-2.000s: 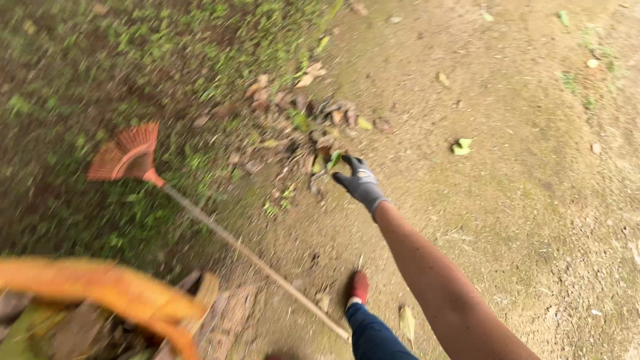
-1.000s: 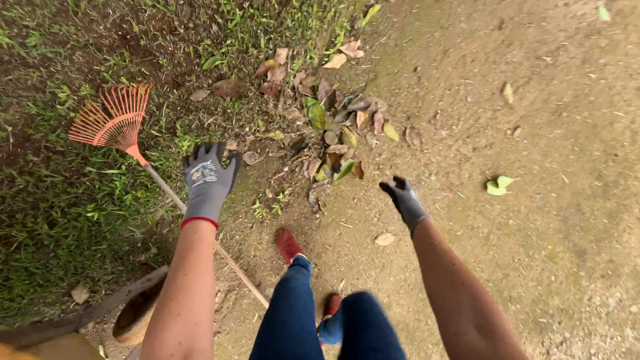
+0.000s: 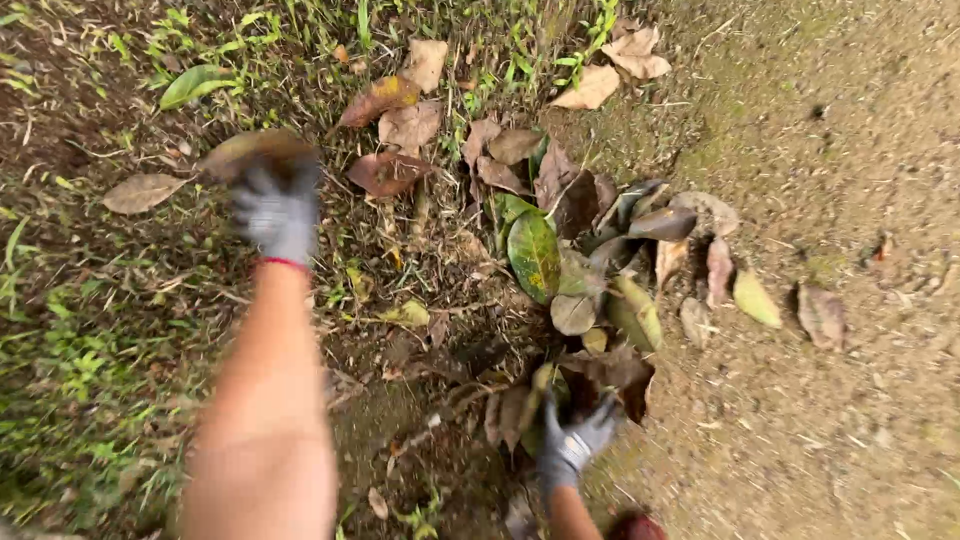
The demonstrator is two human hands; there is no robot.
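Observation:
Both of my hands wear grey work gloves with dark fingertips. My left hand [image 3: 276, 206], blurred, is over a large brown leaf [image 3: 251, 150] on the grass; whether its fingers grip the leaf is unclear. At the lower edge of a pile of dry leaves, my right hand [image 3: 576, 439] has its fingers apart against dark brown leaves [image 3: 611, 371]. A green leaf with yellow spots [image 3: 534, 256] lies in the middle of the pile, among brown and grey ones.
Grass [image 3: 82, 360] grows along the left side, and bare packed soil [image 3: 847, 435] spreads on the right. Loose dry leaves [image 3: 592, 86] lie above the pile. The tip of a red shoe [image 3: 636, 527] shows at the bottom edge.
The view has come much closer to the leaves. My right hand has moved from the bare soil to the pile, and my left hand from beside the rake to a leaf on the grass.

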